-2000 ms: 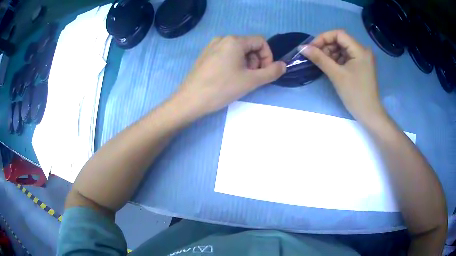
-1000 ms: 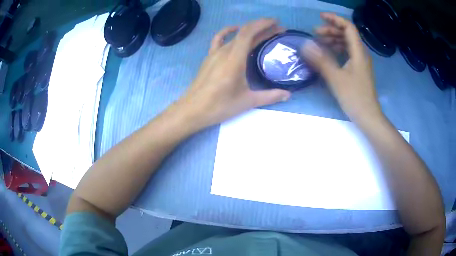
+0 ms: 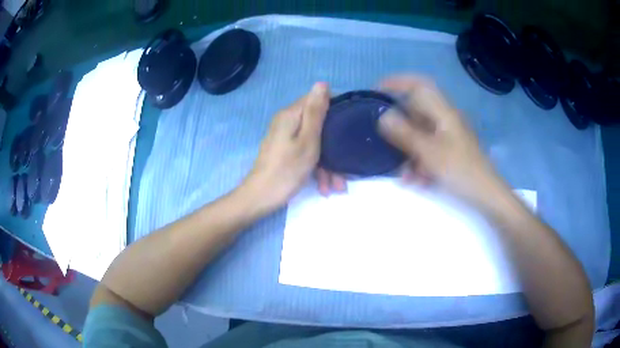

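A round black part (image 3: 357, 136) is held above the pale mat, just beyond a bright white sheet (image 3: 387, 238). My left hand (image 3: 292, 146) grips its left edge, thumb at the upper rim and fingertips showing below. My right hand (image 3: 435, 136) is blurred; its thumb and fingers are at the part's right side, with a small purplish shine near the thumb. Fingertips also show below the right edge. I cannot tell whether clear film lies on the part.
Two black parts (image 3: 230, 61) lean at the mat's upper left. Several more (image 3: 486, 54) overlap at the upper right. A long white sheet stack (image 3: 98, 156) lies left of the mat (image 3: 204, 156), with small black discs (image 3: 51, 146) farther left. A red object (image 3: 34, 272) is below the bench.
The black part has come nearer to me and is now held by both hands; its broad glare is gone. My left hand has closed on its side. The view has shifted slightly.
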